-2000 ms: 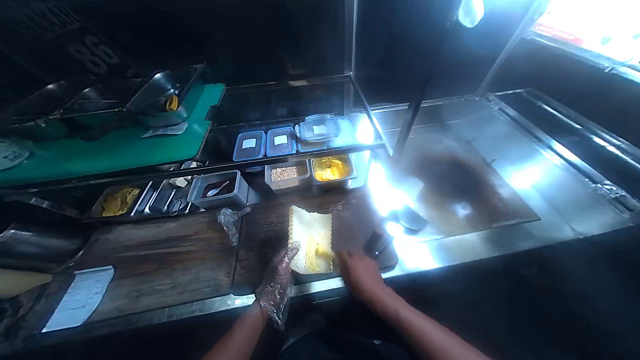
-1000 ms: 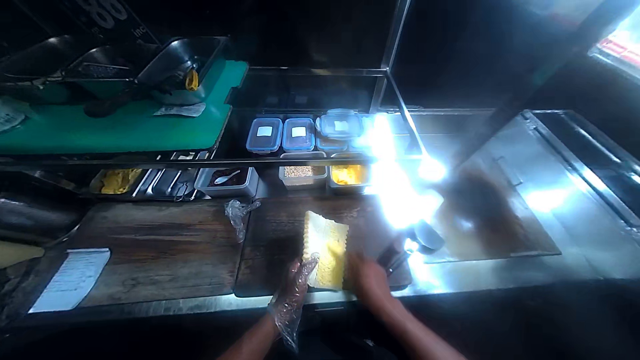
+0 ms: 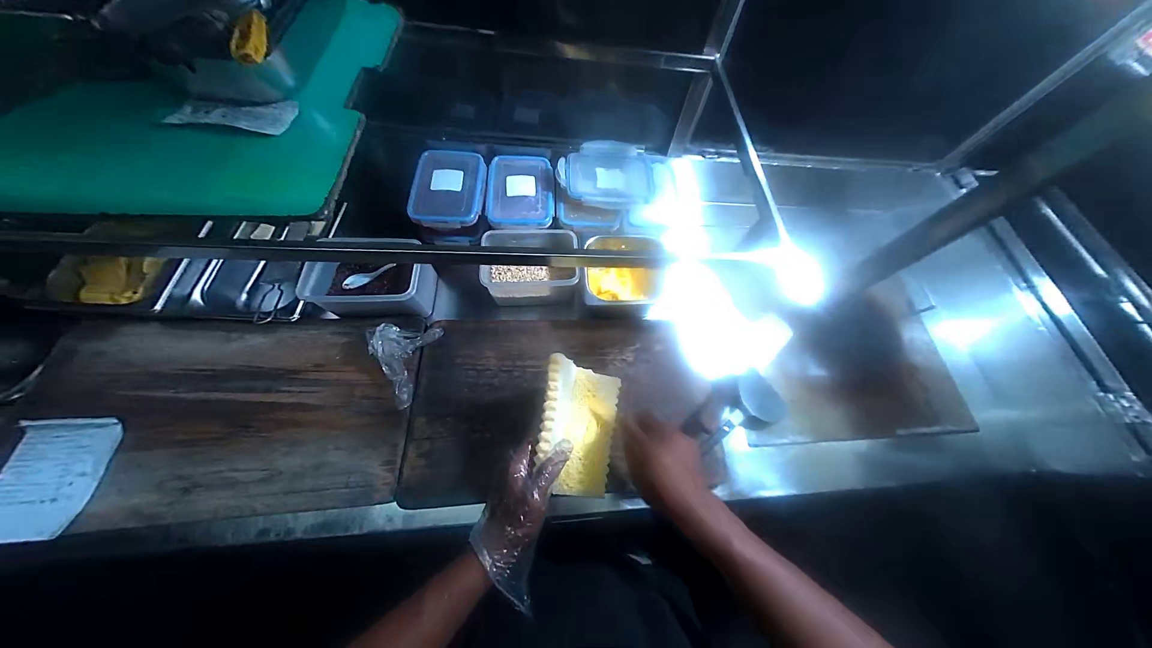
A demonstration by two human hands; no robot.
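Observation:
My left hand (image 3: 522, 495), in a clear plastic glove, holds the lower left edge of a pale yellow slab of bread or waffle with a ridged edge (image 3: 583, 427). Its face carries a yellow spread or filling. Close to the slab's right side is my bare right hand (image 3: 661, 454), its fingers bent; glare and blur hide whether it holds something. Both hands are over a dark wooden board (image 3: 468, 450). A crumpled clear plastic glove or film (image 3: 394, 355) lies at the board's left edge.
Behind the boards stand a tub of dark filling with a spoon (image 3: 369, 283), a tub of grains (image 3: 531, 270) and a container of yellow food (image 3: 621, 281). Lidded boxes (image 3: 447, 187) sit farther back. A metal griddle (image 3: 900, 396) lies right, a written paper (image 3: 58, 477) left.
The slab stays in my left hand and now shows its ridged left edge tilted up. My right hand remains beside it. The view has shifted and come closer to the boards.

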